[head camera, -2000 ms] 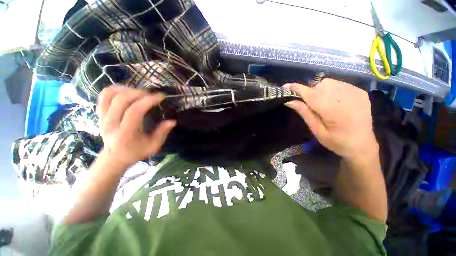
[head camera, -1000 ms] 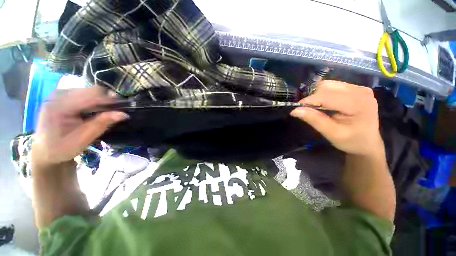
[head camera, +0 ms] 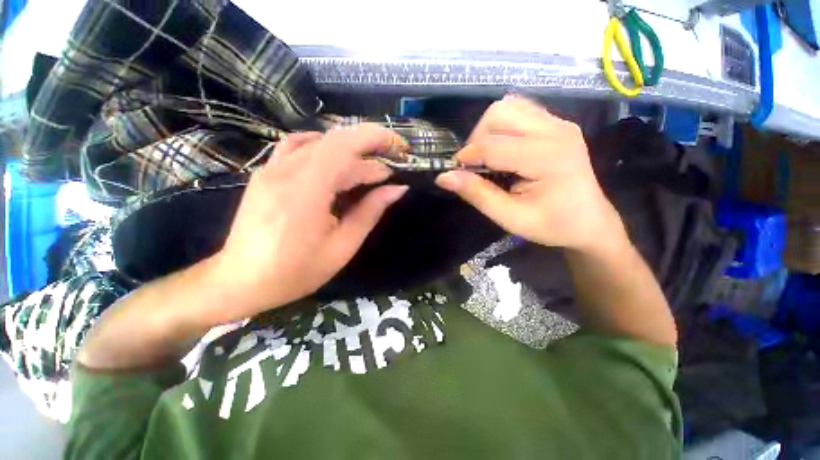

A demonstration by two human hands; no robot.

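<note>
The plaid shell fabric (head camera: 216, 63) lies bunched over the table edge at the upper left and hangs toward my lap. A black lining panel (head camera: 180, 235) hangs below its edge. My left hand (head camera: 310, 202) and my right hand (head camera: 530, 175) are close together at the centre. Each pinches the narrow seam edge (head camera: 424, 164) between thumb and fingers, with a short plaid strip showing between them. The fabric under the fingertips is hidden.
Scissors with yellow and green handles (head camera: 632, 52) lie on the white table with a ruler-marked front edge (head camera: 450, 74). A blue bin (head camera: 31, 225) and camouflage-look pieces (head camera: 54, 328) are at the left. Dark cloth (head camera: 661, 234) hangs at the right.
My left hand has moved right along the seam edge, from far left to close beside my right hand. My right hand has shifted left and slightly up. The view has shifted to the right.
</note>
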